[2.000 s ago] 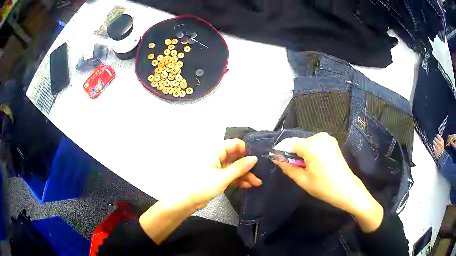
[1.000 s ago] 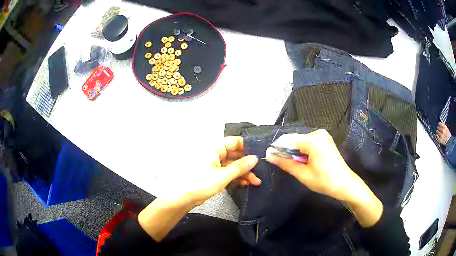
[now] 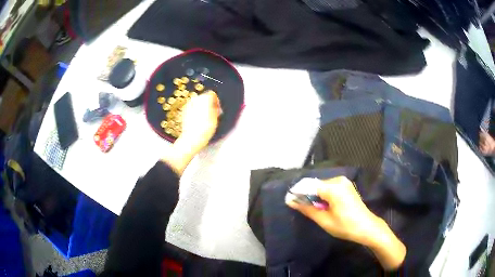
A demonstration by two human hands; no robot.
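Dark denim trousers [image 3: 282,238] lie in front of me on the table. My right hand [image 3: 331,205] is over their waistband area, with the thread snips [image 3: 310,199] in its palm, the pink-red handle and short blades showing. A white wrap [image 3: 305,187] shows at its fingers. A needle cannot be made out there. My left hand [image 3: 202,116] is inside the round black tray [image 3: 230,86] with a red rim, its fingers down among yellow-tan buttons [image 3: 176,100]. The fingertips are blurred, so whether they hold a button cannot be told.
Striped trousers with a denim waistband [image 3: 353,135] lie behind the work. Black trousers [image 3: 271,38] lie across the back. Left of the tray are a spool [image 3: 122,73], a red packet [image 3: 110,132] and a phone [image 3: 66,120]. Another person's hand [image 3: 486,142] shows at the right edge.
My left hand has let go of the denim and moved up and left into the button tray. My right hand stays at the denim with the snips. The view has shifted, so things appear lower.
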